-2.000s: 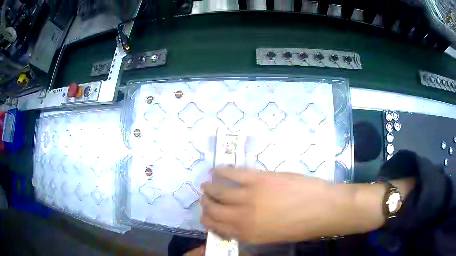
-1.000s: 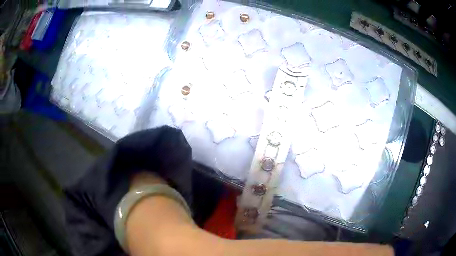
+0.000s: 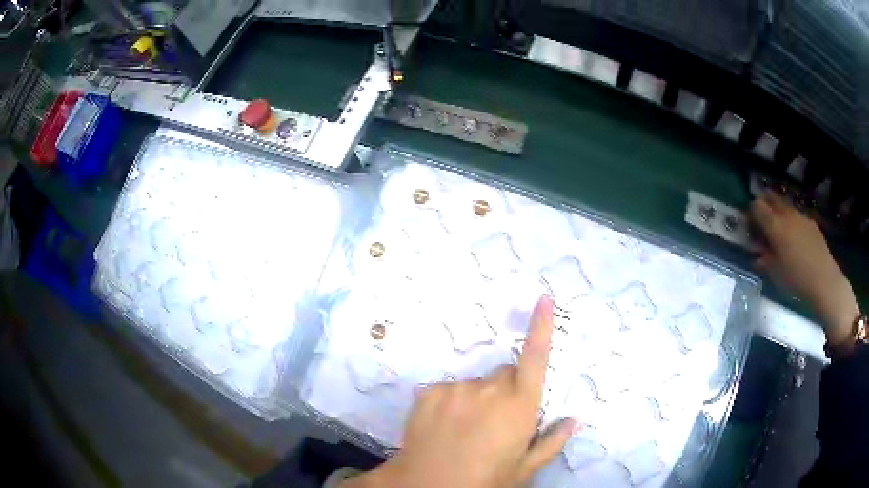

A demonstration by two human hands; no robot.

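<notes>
The clear blister tray (image 3: 741, 329) has star-shaped pockets and strong glare, with several small copper discs (image 3: 482, 207) at its upper left. My left hand (image 3: 472, 419) is over its lower middle, index finger extended and thumb apart. Beside the index finger a pale strip's end (image 3: 560, 313) shows faintly; glare and my hand hide the rest. My right hand (image 3: 798, 253) is at the right end of a strip fixture (image 3: 717, 217) on the green surface. Two dark seats show; the hand covers the rest, and its grip is unclear.
A second blister tray (image 3: 219, 276) lies left. Another strip fixture (image 3: 457, 124) lies behind the trays. A pale metal rail carries a red button (image 3: 255, 113). Blue bin (image 3: 89, 138) and red bin (image 3: 55, 129) stand far left. Part of another strip (image 3: 777, 189) shows behind my right hand.
The view has swung back upward. My right hand has moved from the strip over the tray to the far right strip. My left hand now shows over the tray with its index finger out.
</notes>
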